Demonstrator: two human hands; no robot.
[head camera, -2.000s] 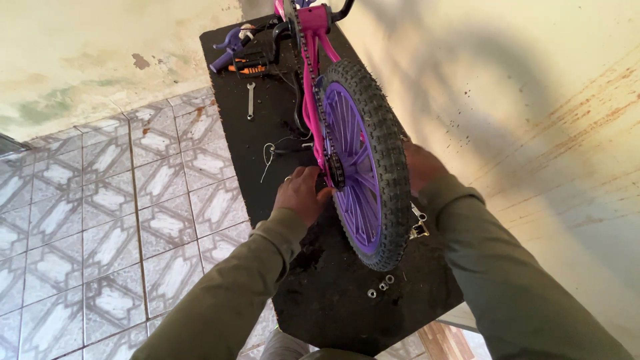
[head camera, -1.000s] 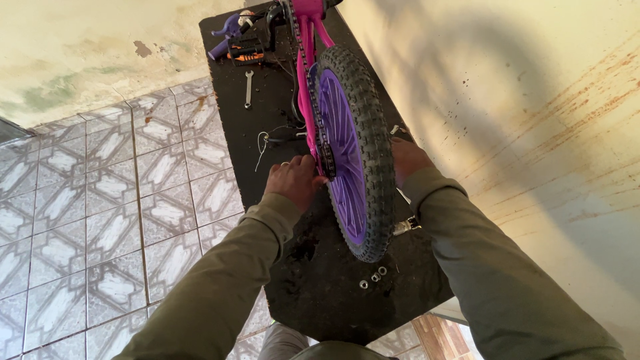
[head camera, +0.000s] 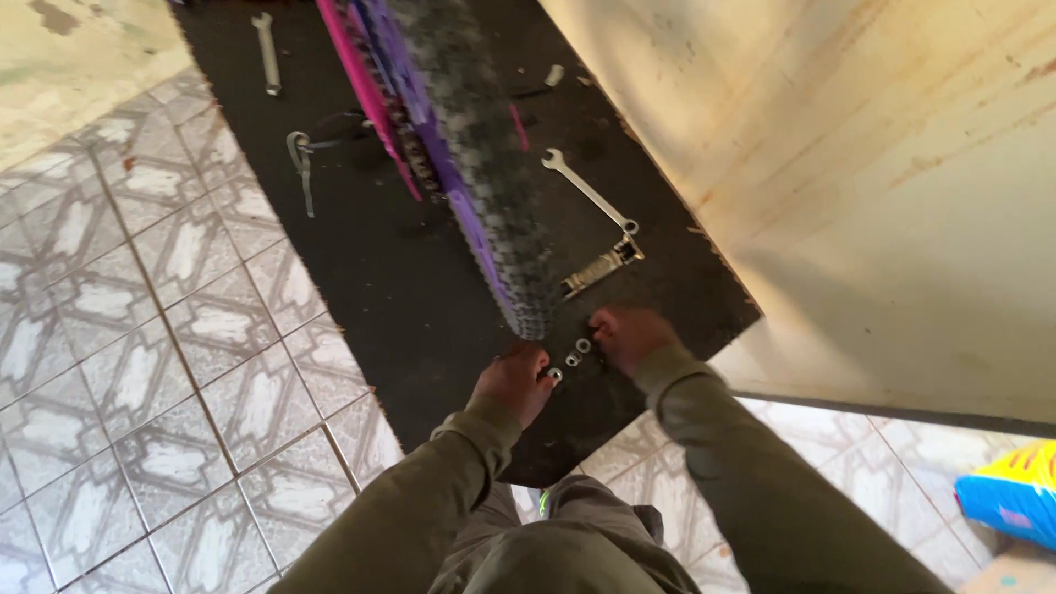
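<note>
A bicycle wheel with a knobby black tire (head camera: 495, 198) and purple rim lies on the dark board (head camera: 396, 305), joined to a pink frame (head camera: 363, 82) with its chain. My left hand (head camera: 516, 379) is at the tire's near end, its fingertips at a metal nut (head camera: 554, 374). My right hand (head camera: 631, 334) is just right of another small nut or washer (head camera: 583, 346), its fingers curled; whether it holds anything is hidden. Between the hands lies one more small metal piece (head camera: 572, 360). A metal bracket-like part (head camera: 598, 268) rests beyond my right hand.
A combination wrench (head camera: 590, 191) lies right of the tire, and another wrench (head camera: 267, 54) at the upper left. A looped cable (head camera: 305, 157) lies near the board's left edge. The wall (head camera: 866, 206) borders the right side. A yellow and blue bag (head camera: 1011, 495) is at the lower right.
Both hands have left the wheel's hub area and moved down to the small nuts near the tire's near end. The view has shifted closer to the board's near end.
</note>
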